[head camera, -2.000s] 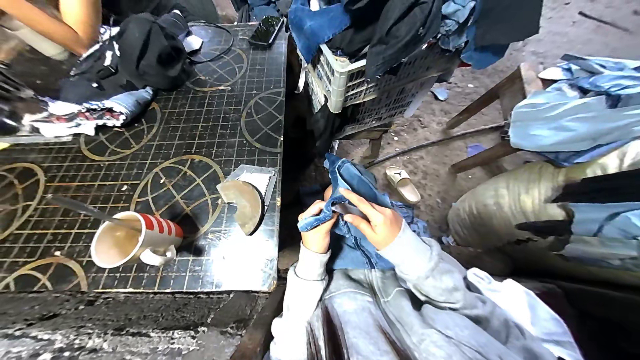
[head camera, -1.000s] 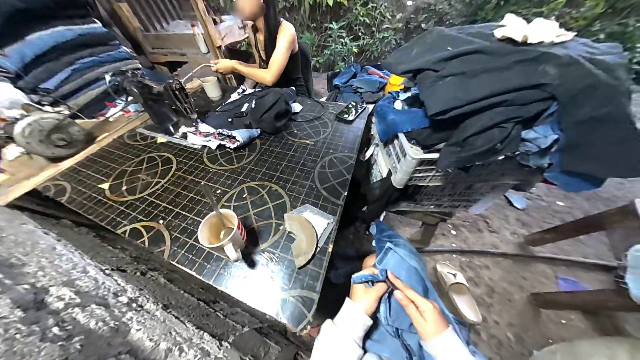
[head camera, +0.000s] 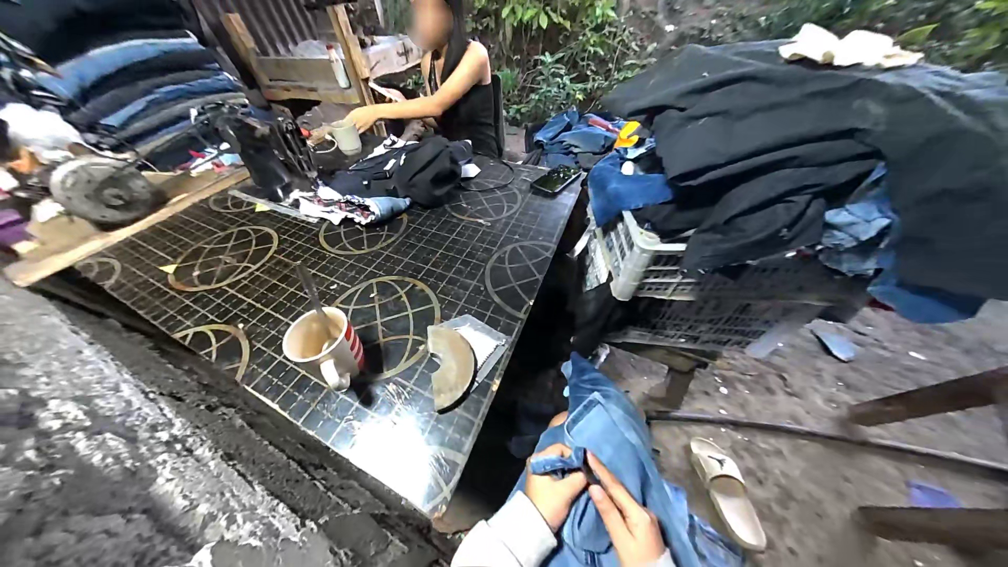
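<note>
A blue denim garment (head camera: 610, 429) lies bunched in front of me, low in the view and beyond the table's right edge. My left hand (head camera: 554, 490) pinches a narrow folded strip of the denim between thumb and fingers. Close against it, my right hand (head camera: 628, 516) holds the same cloth, its fingers stretched along the fold. The two hands nearly touch. Something small and dark shows between the fingertips; I cannot tell what it is. The garment's lower part hides my lap.
On the black patterned table (head camera: 307, 260) stand a mug with a spoon (head camera: 321, 346), a curved flat piece (head camera: 450, 368), a phone (head camera: 556, 179) and a sewing machine (head camera: 268, 150). A person (head camera: 465, 87) sits beyond. Right are a cloth-heaped crate (head camera: 642, 256) and a slipper (head camera: 728, 492).
The view has swung up and left, bringing in the seated person and the sewing machine. Both hands stay together on the denim.
</note>
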